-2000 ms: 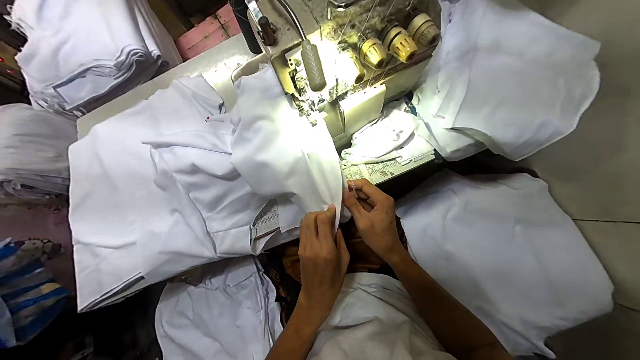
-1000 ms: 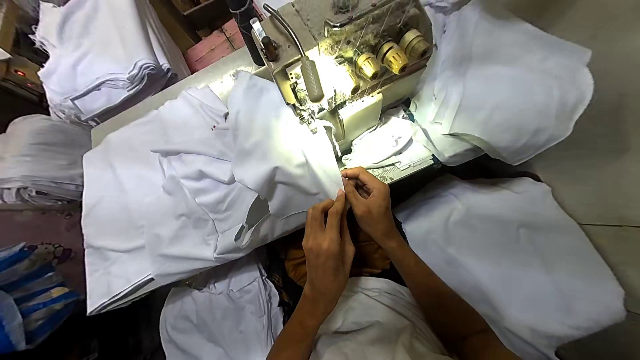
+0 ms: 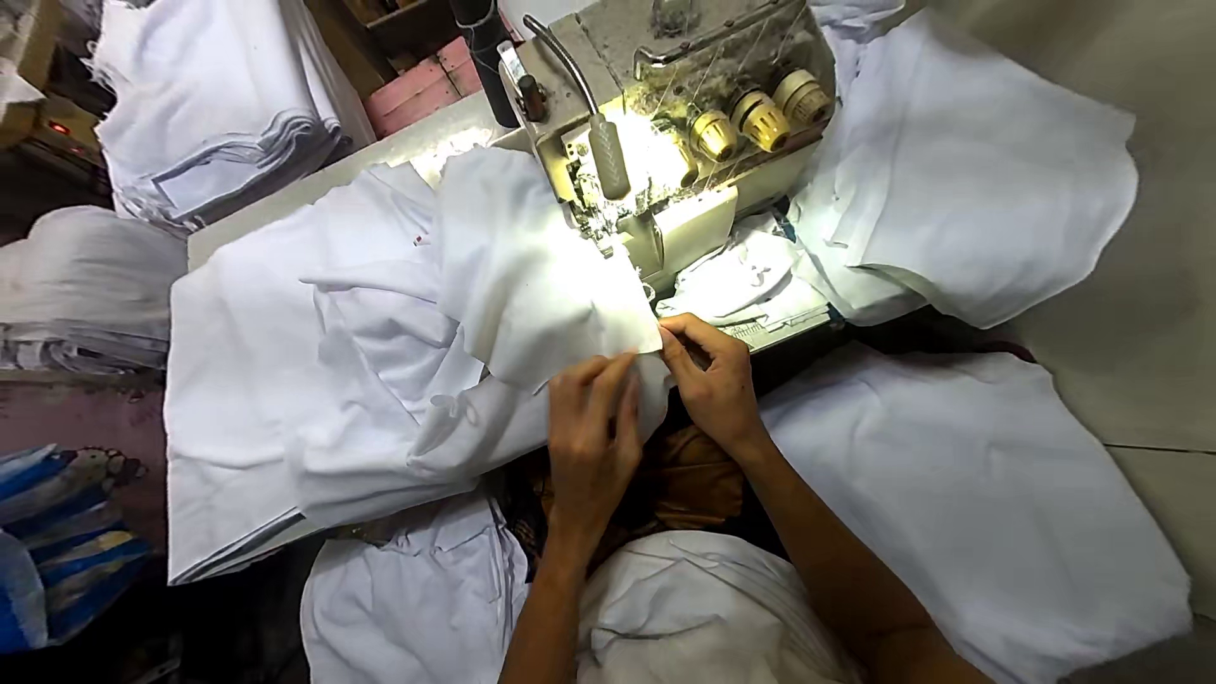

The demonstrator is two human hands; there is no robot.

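Observation:
White fabric [image 3: 532, 304] runs from under the lit needle area of an overlock sewing machine [image 3: 703, 214] toward me. At its near right edge my right hand [image 3: 708, 380] pinches the cloth between thumb and fingertips. Just left of it, my left hand [image 3: 594, 427] has its fingertips on the same edge; its thumb is partly hidden, and the hold there is mostly covered by the fingers. The fabric lies over a broad pile of white cloth pieces [image 3: 237, 380] on the machine table. A gooseneck lamp [image 3: 608, 157] hangs over the needle area.
Yellow tension dials [image 3: 760, 119] line the machine's front. Folded white cloth is stacked at the back left [image 3: 218, 104] and far left [image 3: 85, 275]. White pieces drape at the upper right [image 3: 988, 171], lower right [image 3: 978, 503] and lower left [image 3: 408, 598]. Small white scraps [image 3: 741, 271] lie beside the machine.
The cloth left of my hands has shifted and the dark gap seen in it a second ago is covered. Both hands stay at the fabric's edge, close together.

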